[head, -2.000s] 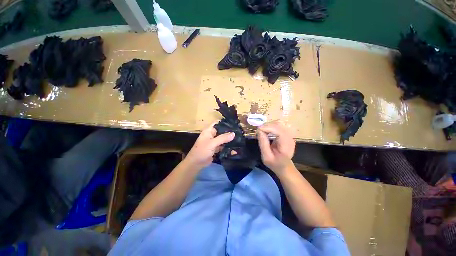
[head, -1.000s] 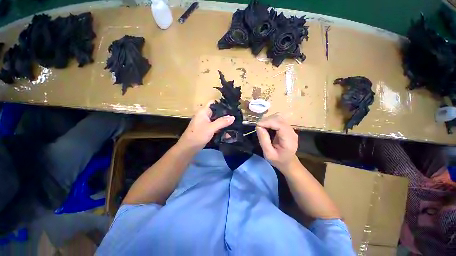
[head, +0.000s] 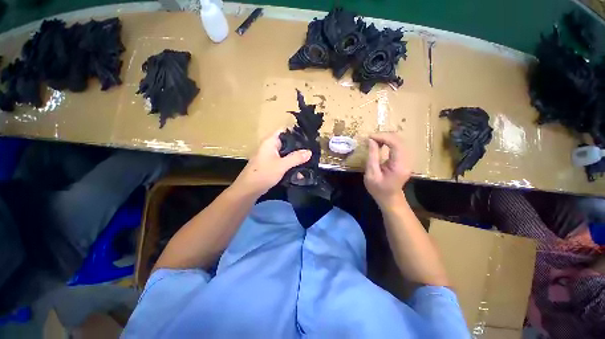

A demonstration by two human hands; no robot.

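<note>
My left hand (head: pixel 273 164) grips a black spiky moulded part (head: pixel 306 136) over the bench's front edge, its jagged tip pointing up and away from me. A round opening shows below my thumb, and the part's lower end lies against my shirt. My right hand (head: pixel 387 165) is just right of the small white glue dish (head: pixel 341 145), with thumb and fingertips pinched together. The thin stick in its fingertips is too fine to make out clearly now. The dish sits on stained cardboard near the bench edge.
Black spiky parts (head: pixel 348 46) stand beyond the dish, with single ones left (head: pixel 168 85) and right (head: pixel 470 138). Larger black heaps lie at both ends. A white bottle (head: pixel 214 21) and dark bar (head: pixel 249 21) lie at the far edge. Cardboard boxes (head: pixel 483 275) are below; a person sits at right.
My right hand has moved from beside the held part's opening outward to the right of the dish, taking the thin stick away from the part. My left hand still holds the part.
</note>
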